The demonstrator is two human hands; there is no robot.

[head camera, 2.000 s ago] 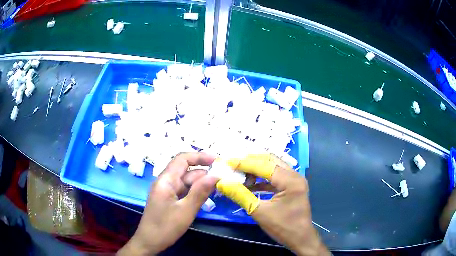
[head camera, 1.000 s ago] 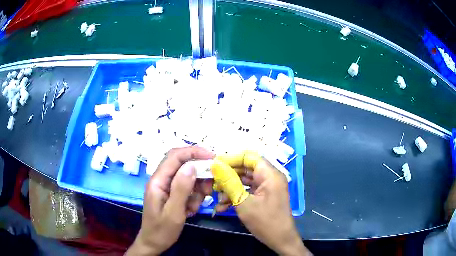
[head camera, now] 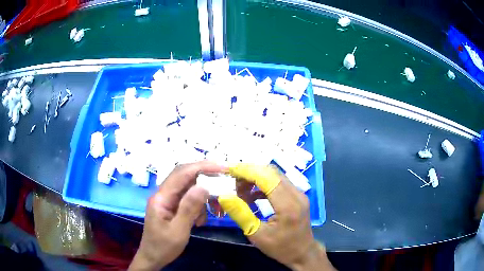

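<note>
A small bright white plastic part (head camera: 216,185) is held between both hands over the near edge of the blue tray (head camera: 85,191). My left hand (head camera: 178,209), bare, grips its left end between thumb and fingers. My right hand (head camera: 276,211), with yellow finger cots on thumb and finger, holds its right end. Any stem on this part is hidden or too overexposed to tell. The tray is heaped with white parts (head camera: 212,116), many with thin stems. Another white part (head camera: 264,207) shows beside my right thumb.
Set-aside white parts (head camera: 433,178) and a thin rod (head camera: 343,225) lie on the bench at right. White pieces (head camera: 18,98) and loose pins lie at left. Beyond are the rail (head camera: 392,112), green belt (head camera: 297,50), upright post (head camera: 212,32) and red tray (head camera: 40,16). A person's sleeve (head camera: 469,249) shows at far right.
The white part has come into clearer view between my hands, and my right thumb and finger have moved apart around its end. The parts on the belt have moved left.
</note>
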